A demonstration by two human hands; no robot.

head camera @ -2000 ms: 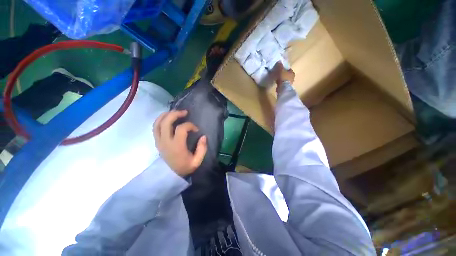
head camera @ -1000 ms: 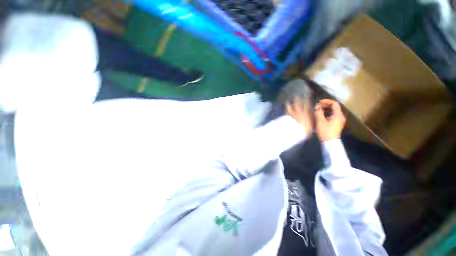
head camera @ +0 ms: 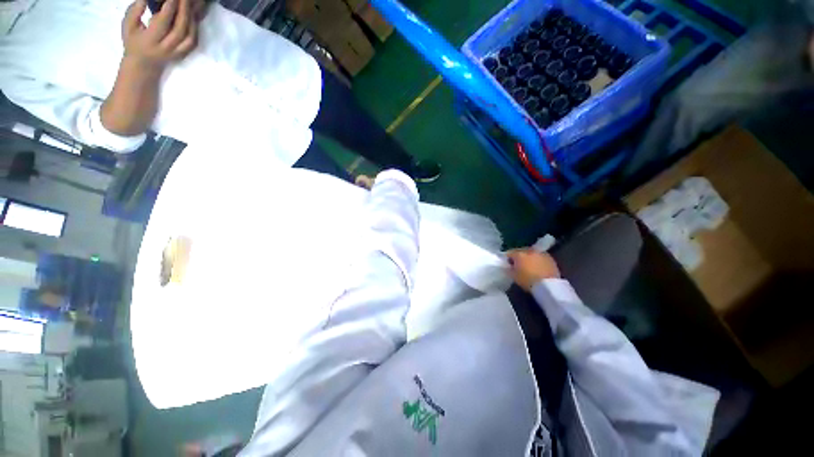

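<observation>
A very large white foam roll [head camera: 223, 303] fills the area at my left, its surface overexposed. A white foam sheet [head camera: 460, 254] lies between it and my lap. My right hand [head camera: 534, 268] pinches the sheet's end above my lap, with a small white tip sticking up past the fingers. My left hand [head camera: 364, 181] reaches to the far edge of the foam; only a little of it shows past the sleeve, so its grip is hidden.
A blue tote [head camera: 571, 129] with rows of black parts sits on a blue trolley [head camera: 500, 147]. The open carton [head camera: 759, 196] at right holds white bundles [head camera: 687, 219]. A person [head camera: 241, 89] stands at upper left, a hand raised with something dark. Grey clothing [head camera: 732, 107] shows beyond the carton.
The view has swung left. My right hand has left the carton's bundles and now holds foam over my lap. My left hand has moved from my lap out to the foam's far edge.
</observation>
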